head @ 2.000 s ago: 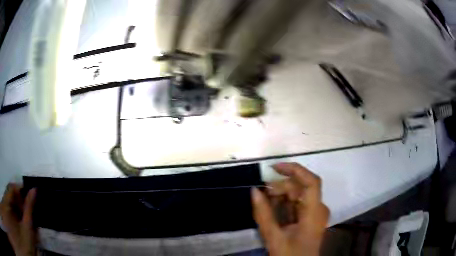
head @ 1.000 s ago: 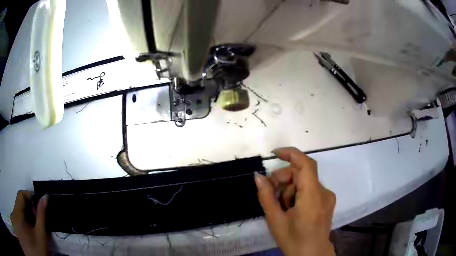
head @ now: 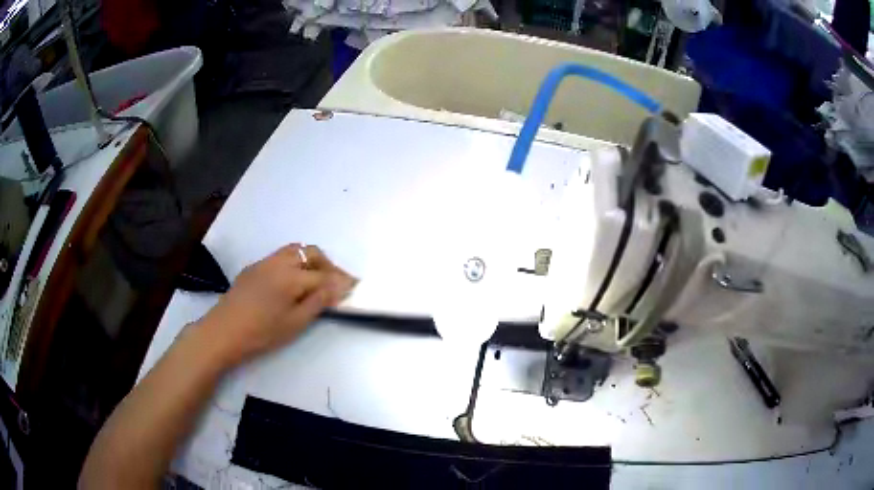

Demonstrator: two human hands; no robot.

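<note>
A dark fabric band (head: 412,455) lies flat along the table's front edge, with a pale loose thread on it; the picture's bottom edge cuts it off. My left hand (head: 287,297), with a ring, reaches over the white table left of the needle. Its fingertips are at the left end of a dark-edged strip (head: 383,322), mostly lost in glare; whether they grip it is unclear. My right hand is out of view. The presser foot and needle plate (head: 575,375) of the sewing machine (head: 613,258) are right of the strip.
A lit white lamp (head: 471,278) hangs left of the machine head. Black thread snips (head: 755,371) lie on the bed at right. A large cream tub (head: 517,81) stands behind the table. A wood-edged table (head: 81,249) is at left.
The view has swung up and left. My left hand has let go of the dark band and moved back across the table. My right hand has left the picture. The band now lies on the table.
</note>
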